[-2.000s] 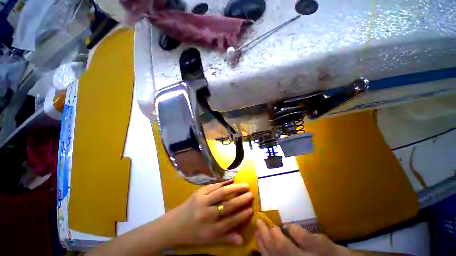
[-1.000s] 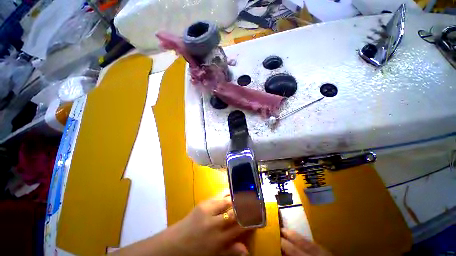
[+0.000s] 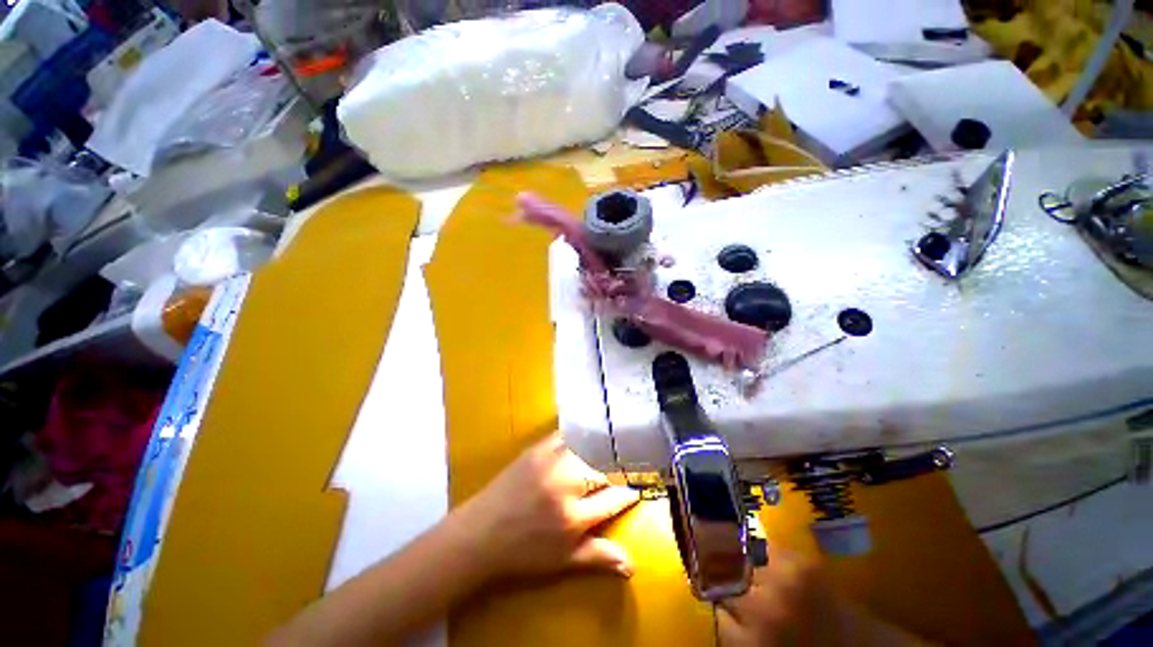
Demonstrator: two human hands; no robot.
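Note:
A mustard-yellow workpiece [image 3: 556, 613] lies under the white machine head [image 3: 809, 379] and runs back past its left side. My left hand [image 3: 537, 512] rests on it left of the needle area, thumb apart from the fingers, pressing the cloth. My right hand [image 3: 784, 594] is at the cloth's right edge, blurred, dim and partly hidden behind the chrome take-up guard [image 3: 711, 518]; its grip cannot be made out. The guard also hides most of the needle and presser foot. Lamp light brightens the cloth there.
A long yellow panel [image 3: 272, 417] lies at left, by the blue-and-white table edge [image 3: 171, 442]. More yellow cloth [image 3: 929, 556] lies right of the needle. A pink rag [image 3: 689, 331] is tied at the grey knob [image 3: 617, 224]. A plastic-wrapped white bundle [image 3: 487, 95] stands behind.
The view has tilted up, so the machine top and bundle behind show. My left hand has moved from the near part of the cloth to beside the needle; my right hand has moved towards the foot.

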